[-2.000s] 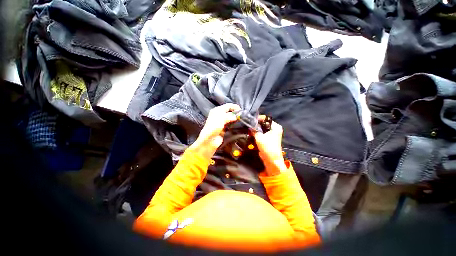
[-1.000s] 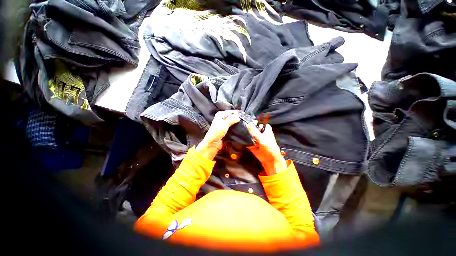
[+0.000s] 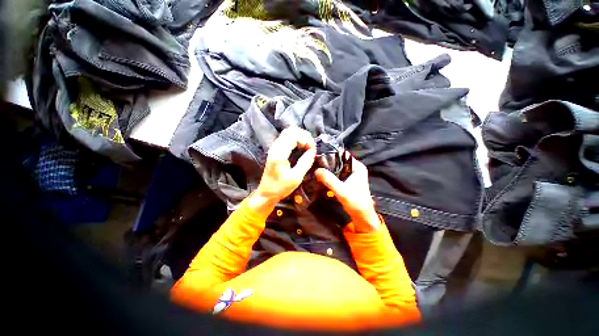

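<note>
A dark grey denim jacket (image 3: 414,157) lies bunched in front of me, partly over my lap, with small gold buttons near the lap and a stitched band at its right edge. My left hand (image 3: 287,164) pinches a fold of it with thumb and fingers. My right hand (image 3: 348,187) is beside it at the same bunched cloth, fingers curled. A small dark thing shows at the right fingers; I cannot tell if it is a tool. The seam between the hands is mostly hidden.
A white table (image 3: 157,118) shows between garments. A dark garment pile (image 3: 118,59) with yellow-green print lies at the left. Another grey jacket (image 3: 538,170) lies at the right, and more dark garments lie along the back. A pale, yellow-green patterned garment (image 3: 263,39) lies beyond the jacket.
My left hand has turned and moved slightly up, its thumb and fingers now forming a ring. The cloth between the hands has shifted, and the fold above them stands more upright.
</note>
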